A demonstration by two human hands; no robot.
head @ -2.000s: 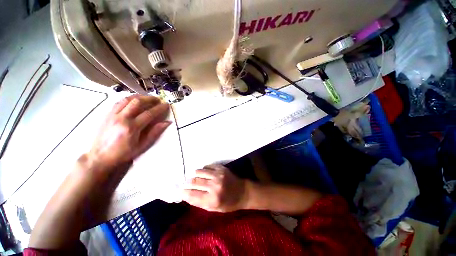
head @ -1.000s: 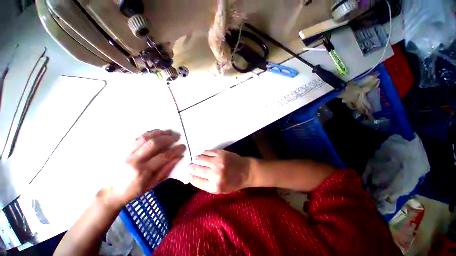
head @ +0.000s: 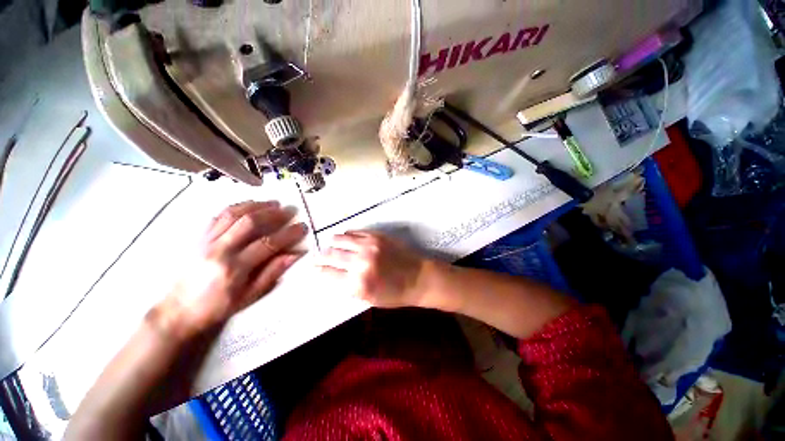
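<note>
A white fabric piece (head: 284,291) lies on the white table; its edges are washed out. My left hand (head: 250,254) rests palm down, fingers slightly spread, left of the dark line running from the presser foot. My right hand (head: 370,269) is right of that line, fingers curled, fingertips on the fabric; the exact pinch is washed out. The fingertips of both hands are close but apart. Both hands are in front of the presser foot (head: 312,179), below the cream sewing machine head (head: 344,77), and do not touch it. The needle cannot be made out.
Black-handled scissors (head: 448,142) lie partly under the machine, with blue snips (head: 487,167), a screwdriver (head: 564,181) and a green tool (head: 575,153) to their right. Dark cords (head: 43,202) lie at left. A frayed tuft (head: 400,133) hangs on the machine. Blue crates (head: 234,406) stand below.
My left hand has moved back from the presser foot towards the table edge, then forward again. My right hand has moved from the table's front edge towards the machine. The camera view has shifted.
</note>
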